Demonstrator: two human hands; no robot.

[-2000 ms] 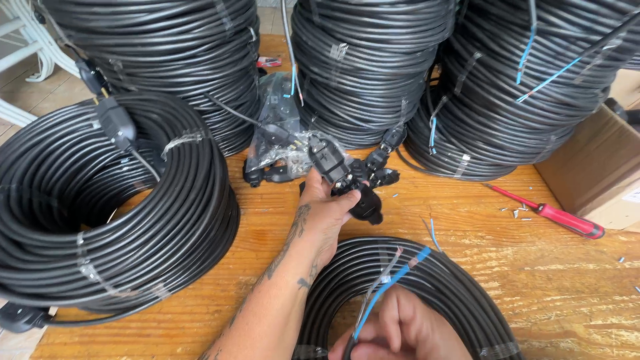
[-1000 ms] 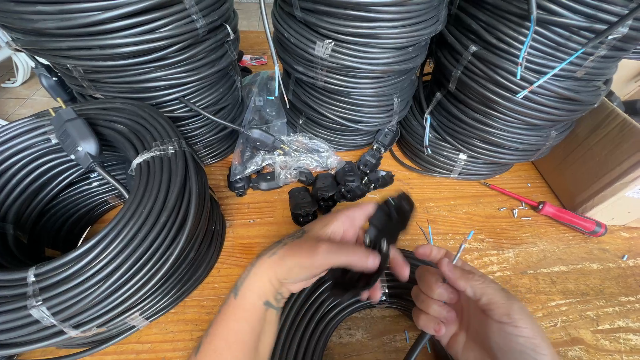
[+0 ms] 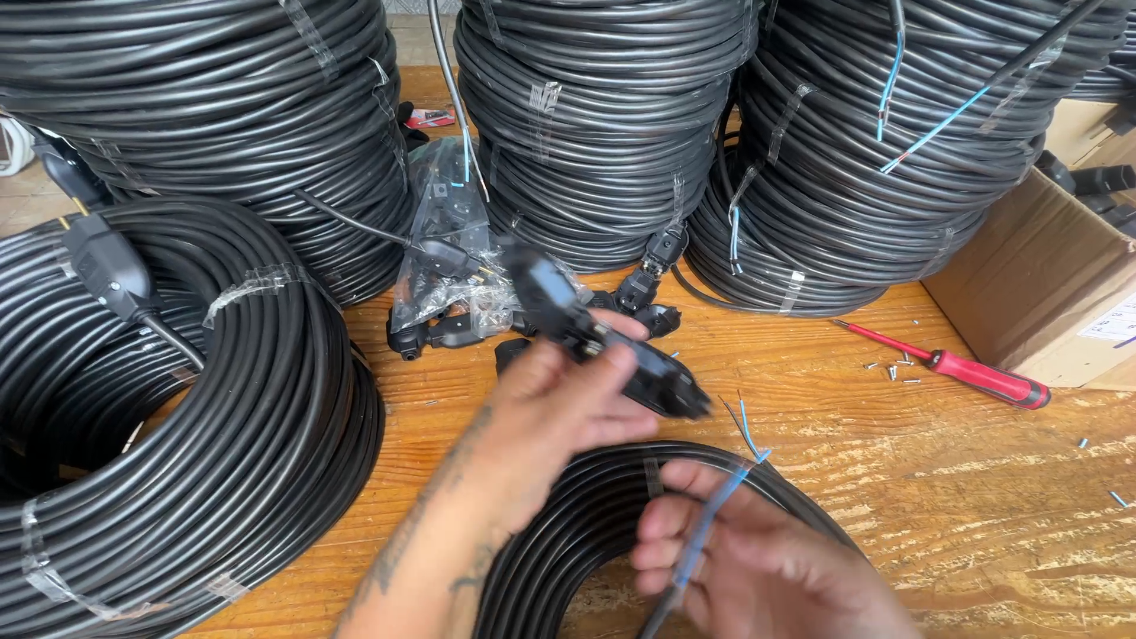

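Observation:
My left hand (image 3: pixel 577 390) holds a black plastic plug housing (image 3: pixel 612 342) that looks opened out; motion blurs it. Below and to the right, my right hand (image 3: pixel 737 550) has its fingers curled around a black cable end with a blue wire (image 3: pixel 706 524) coming out of it. Whether the fingers close firmly on that cable is blurred. Under both hands lies a coil of black cable (image 3: pixel 550 532), and a second stripped end with a blue and a dark wire (image 3: pixel 747 426) sticks up at its top edge.
Tall black cable coils (image 3: pixel 603 133) stand along the back. A large coil (image 3: pixel 302 426) with a fitted plug (image 3: pixel 106 266) is at left. Connector parts (image 3: pixel 635 293) lie beside a clear plastic bag (image 3: pixel 444 240). At right are a red screwdriver (image 3: pixel 985 377), small screws (image 3: pixel 892 368) and a cardboard box (image 3: pixel 1021 275).
My left hand took a black housing from the group near the bag and brought it toward my right hand. Since a second ago it has moved a little left, and my right hand has opened somewhat.

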